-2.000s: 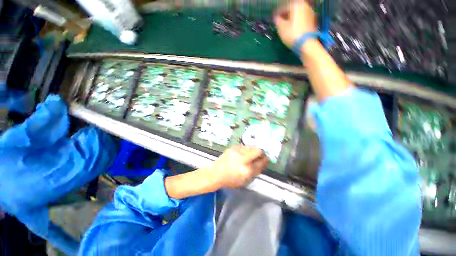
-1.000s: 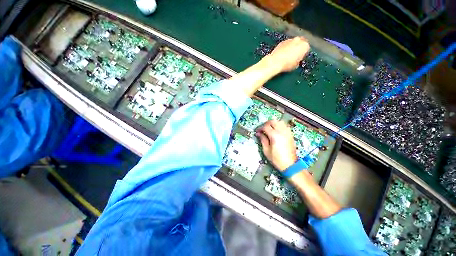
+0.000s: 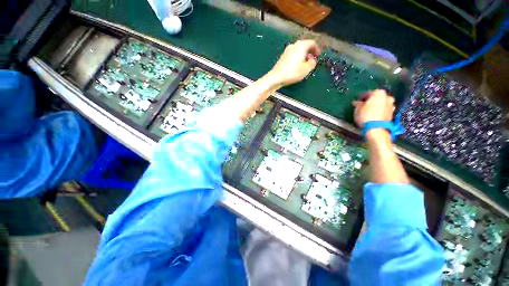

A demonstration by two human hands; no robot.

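My left hand (image 3: 297,62) is over the green mat (image 3: 234,51), at the left edge of a loose pile of small dark components (image 3: 337,72). Its fingers are bent; whether they hold a part cannot be told. My right hand (image 3: 375,107), with a blue wrist strap (image 3: 383,129), is on the mat's near edge, right of the pile. Its fingers are curled and any part in them is too small to see. Below, a pallet (image 3: 304,159) on the conveyor holds several green circuit boards (image 3: 277,174) with white patches.
A large mass of components (image 3: 455,123) lies at the right. More pallets with boards (image 3: 137,75) sit left and right. A metal rail (image 3: 262,226) runs along the near side. A white fan part (image 3: 172,23) stands at the top left. A blue sleeve (image 3: 44,151) shows at the left.
My right hand has moved from the boards up to the mat. My left hand has shifted slightly left over the mat. The view has turned a little, and the pallet's boards are now uncovered.
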